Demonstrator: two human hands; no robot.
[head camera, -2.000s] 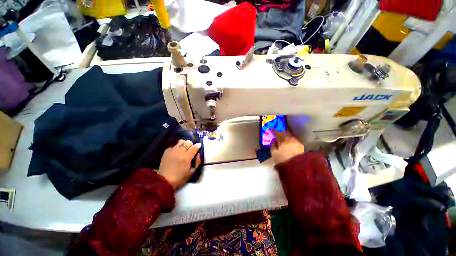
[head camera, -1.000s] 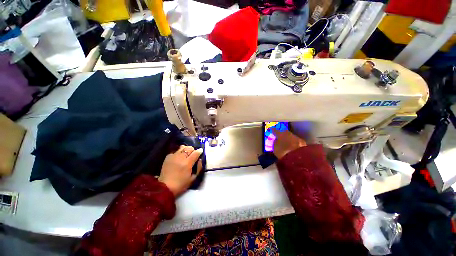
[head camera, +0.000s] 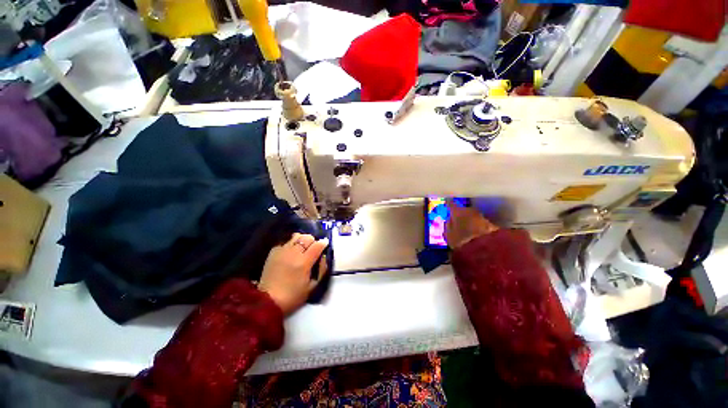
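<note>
A dark navy garment piece (head camera: 180, 211) lies spread left of the needle, its right edge near the presser foot (head camera: 345, 227). My left hand (head camera: 294, 269) rests on that edge, fingers bent over the cloth; a small dark thing shows by its fingertips. A smartphone (head camera: 437, 226) with a bright coloured screen stands under the machine arm. My right hand (head camera: 469, 224) is at the phone's right side, partly over the screen; its fingers are blurred. A small dark cloth scrap (head camera: 432, 260) lies at the phone's lower end.
The cream JACK sewing machine (head camera: 511, 151) spans the table behind my hands. A marked measuring strip (head camera: 375, 348) runs along the front edge. Red cloth (head camera: 385, 57) and a black plastic bag (head camera: 226, 70) lie behind. A clear plastic bag (head camera: 613, 373) is at the lower right.
The whole view has shifted slightly, with the scene lower and further right. My right hand has moved a little over the phone's screen. My left hand stays on the cloth.
</note>
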